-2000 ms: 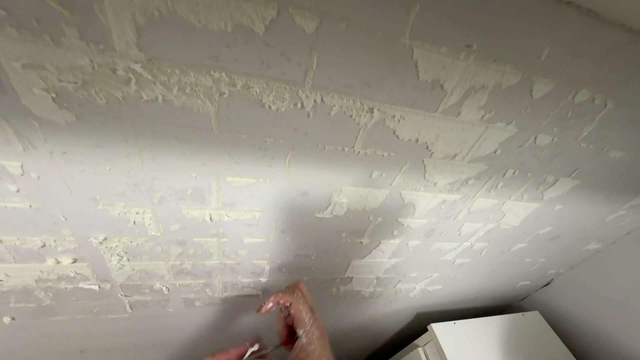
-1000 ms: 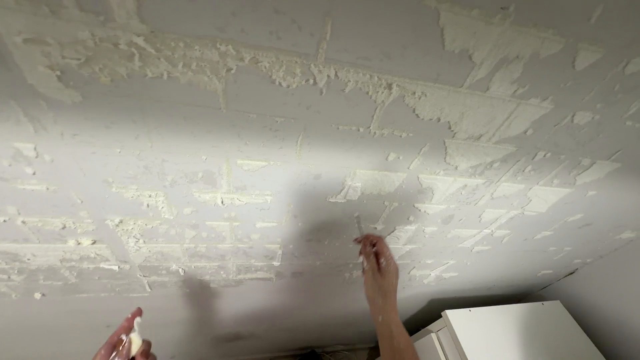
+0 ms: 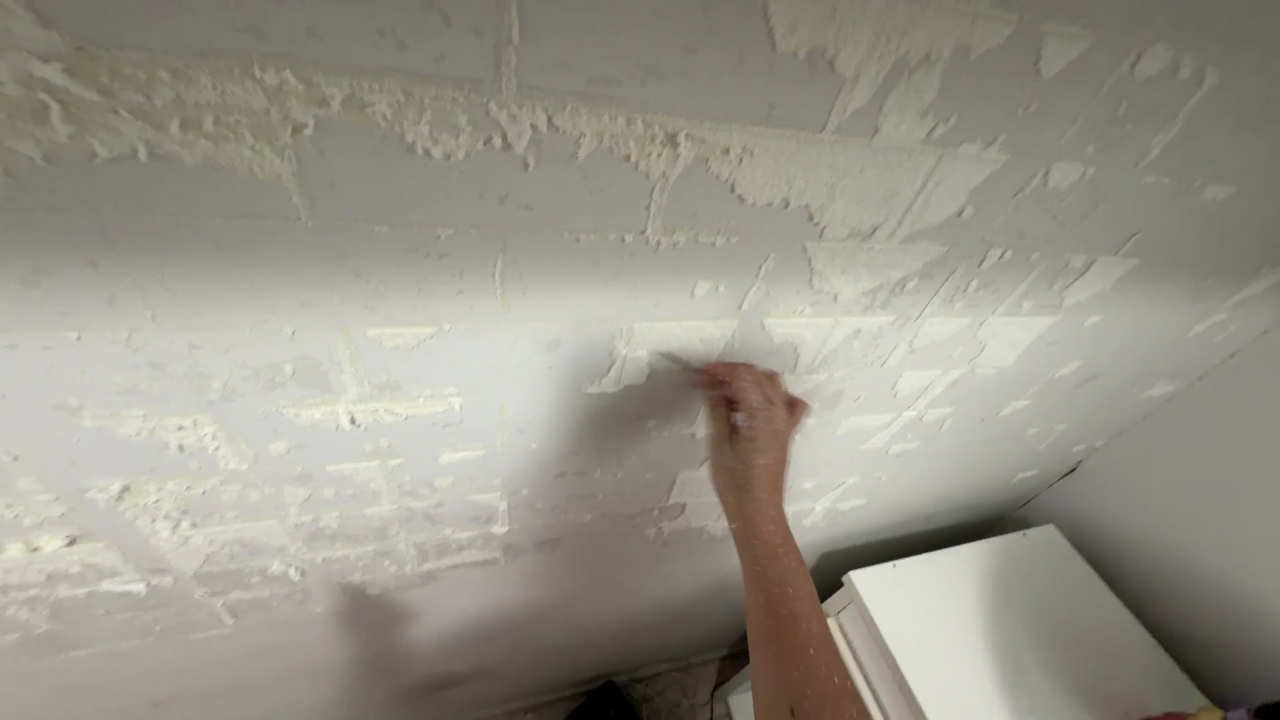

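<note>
My right hand (image 3: 750,400) is raised to the wall, its fingers closed on a thin tool (image 3: 680,362), blurred and seen nearly edge-on; whether it is a scraper or a small knife I cannot tell. The tip points left over a cream patch (image 3: 685,335) of rough filler or adhesive on the grey wall (image 3: 620,270). Whether the tip touches the patch is unclear. White specks mark my right hand and forearm. My left hand is not visible.
A white cabinet (image 3: 1020,620) stands below, right of my forearm, near the wall corner. More ragged cream residue (image 3: 870,180) spreads across the wall. A dark object (image 3: 605,700) lies low at the bottom edge. Something small and reddish, unclear, shows at the bottom right.
Two seconds ago my right hand was low near the bottom edge; it has since risen to the wall. My left hand, at the lower left one second ago with something whitish, has left the view.
</note>
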